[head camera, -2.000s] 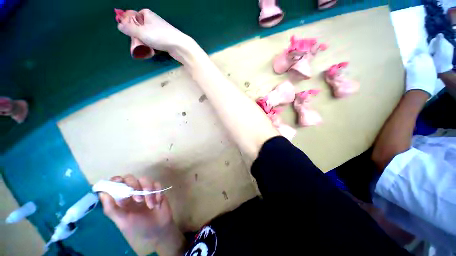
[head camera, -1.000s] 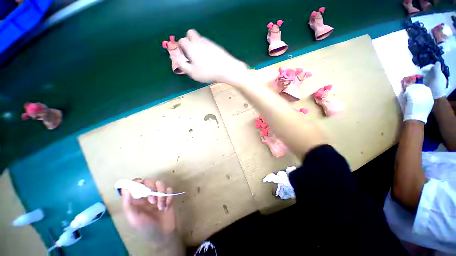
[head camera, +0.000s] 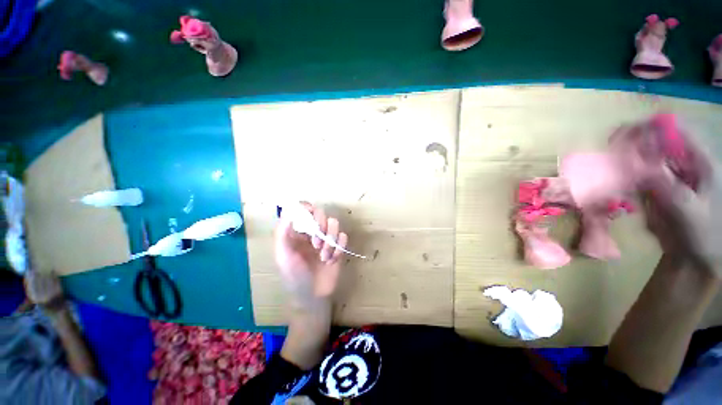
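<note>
My left hand (head camera: 310, 251) holds a white glue bottle (head camera: 299, 219) above the cardboard mat (head camera: 356, 293), its thin tip pointing right and down. My right hand (head camera: 682, 194) is blurred at the right, over the mat among pink figure parts; red-pink trim shows at its fingers, but I cannot tell whether it grips a part. One pink figure part (head camera: 544, 244) with red-pink trim lies on the mat beside another (head camera: 599, 236). A blurred pink part (head camera: 594, 178) is above them.
Pink parts (head camera: 219, 55) are spaced along the green belt (head camera: 340, 47). A crumpled white cloth (head camera: 530, 314) lies on the mat. At left are spare glue bottles (head camera: 214, 226), black scissors (head camera: 157, 291) and another person's hand (head camera: 45, 289). Small red-pink parts (head camera: 207, 364) are heaped below the bench edge.
The view has turned left. My right hand has moved from the pink part on the belt to the parts on the mat. My left hand still holds the bottle.
</note>
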